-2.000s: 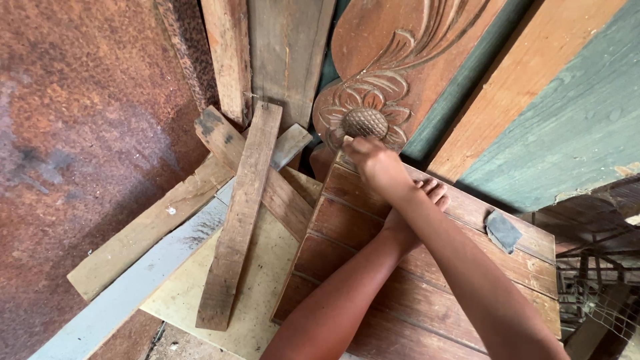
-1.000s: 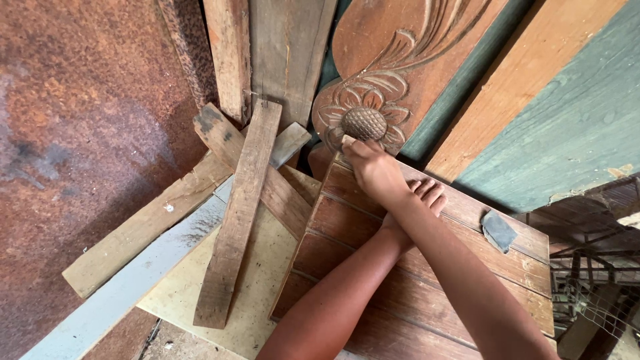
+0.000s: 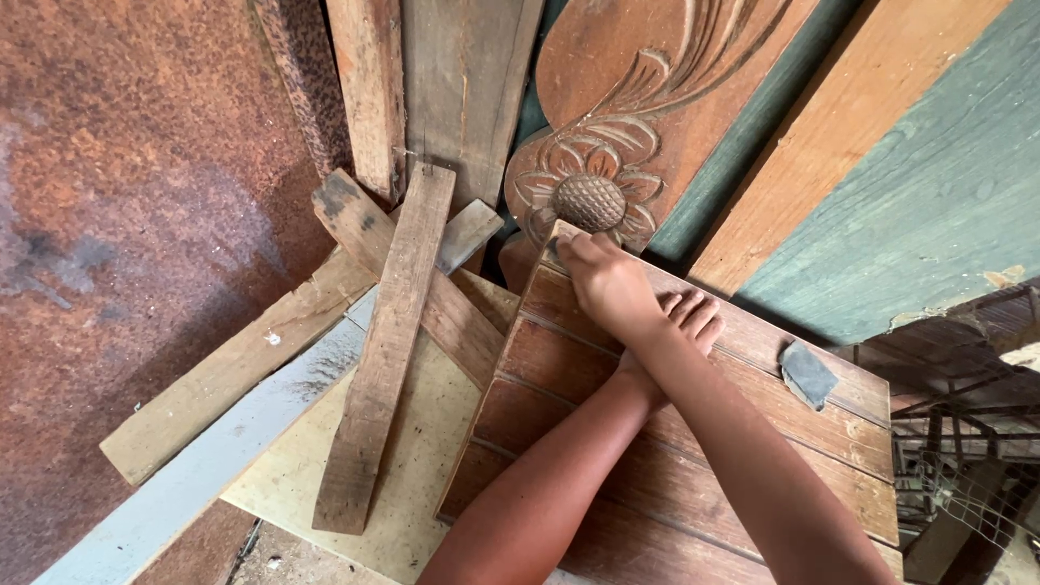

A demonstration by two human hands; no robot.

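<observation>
A slatted brown wooden panel (image 3: pixel 561 361) lies at a slant below the carved board. My right hand (image 3: pixel 609 280) is at its upper left corner, fingers bent and pinching a small dark piece (image 3: pixel 554 249), mostly hidden; its material cannot be told. My left hand (image 3: pixel 691 325) lies flat on the panel's upper slats, fingers apart, with my right forearm crossing over its wrist. A torn grey piece of what looks like sandpaper (image 3: pixel 808 374) rests on the panel, right of my left hand.
A flower-carved wooden board (image 3: pixel 642 89) leans behind the panel against green boards (image 3: pixel 910 203). Loose wooden battens (image 3: pixel 390 349) and a pale grey plank (image 3: pixel 219 455) lie crossed at left over a cream board (image 3: pixel 422 431). Rusty sheet metal (image 3: pixel 138 203) stands far left; wire mesh (image 3: pixel 967 496) is at lower right.
My right hand has shifted slightly at the panel's upper corner, where the corner now shows past the fingertips. My left hand has stayed on the slats.
</observation>
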